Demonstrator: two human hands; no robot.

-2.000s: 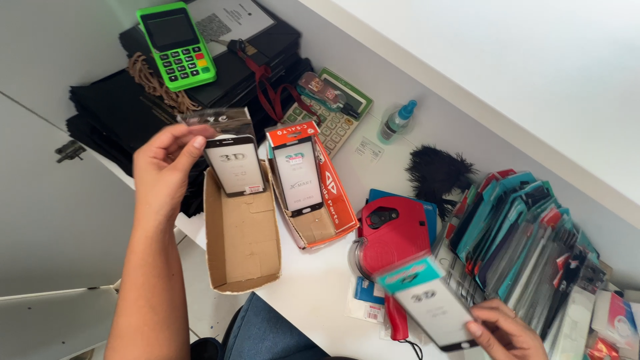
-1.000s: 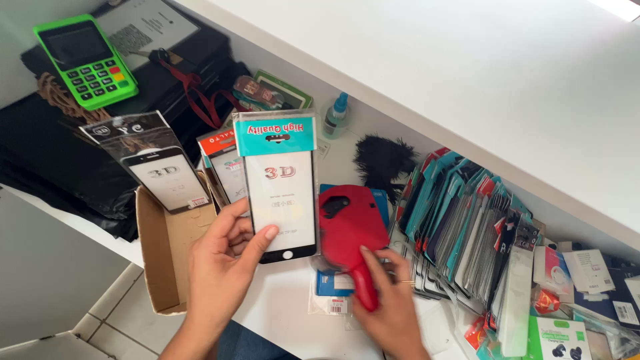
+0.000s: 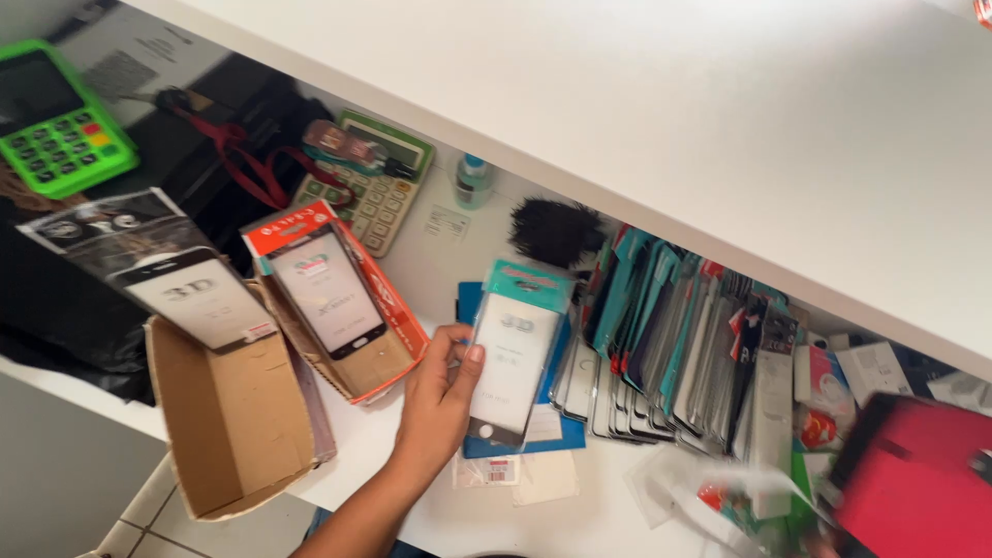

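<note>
My left hand pinches the left edge of a packaged phone screen protector with a teal header, above a blue folder or card. At the lower right edge my right hand is barely visible and blurred, close to a red item with a black edge; its grip cannot be made out. An open cardboard box holds a packaged screen protector leaning in its back end. Beside it, an orange-and-brown box holds another screen protector.
A dense row of packaged screen protectors stands right of centre. Behind are a calculator, a small bottle and a black fuzzy item. A green card terminal lies at left. A white shelf edge overhangs the back.
The red item has moved from beside the blue folder to the far right, along with my right hand. My left hand has moved right with the teal-topped protector, now over the blue folder.
</note>
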